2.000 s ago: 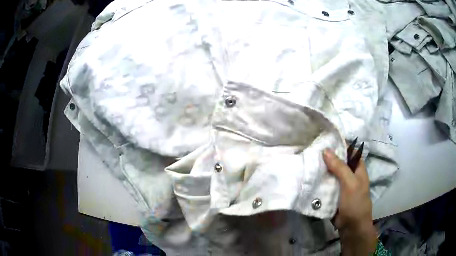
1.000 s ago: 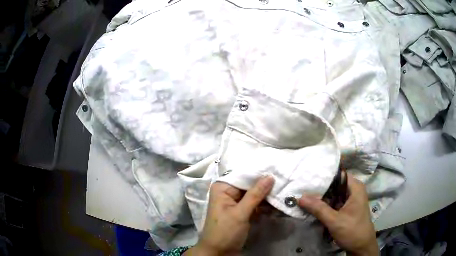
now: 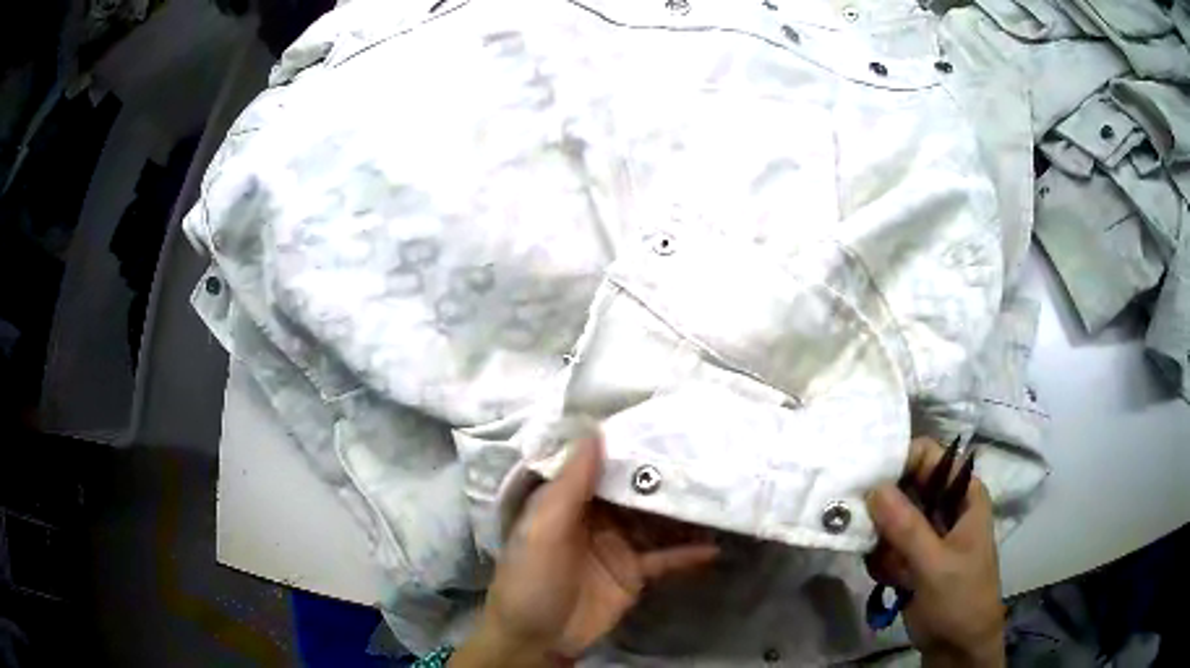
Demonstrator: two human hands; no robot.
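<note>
An off-white jacket with a faint grey motif is spread before me. A band with metal buttons, which looks like a cuff, is lifted at the jacket's near side. My left hand holds the band's left part, thumb on top, other fingers partly under the cloth. My right hand pinches the band's right end beside a button. Dark pointed snips stick up from my right palm, with a blue part showing below.
More greyish jackets lie crumpled on the white table at the right. A pale bin with dark cloth stands at the left. Something blue shows below the table edge.
My left hand came in from below and took the band, then shifted slightly left. My right hand moved to the band's right end. The band is now stretched wider, with two buttons facing up.
</note>
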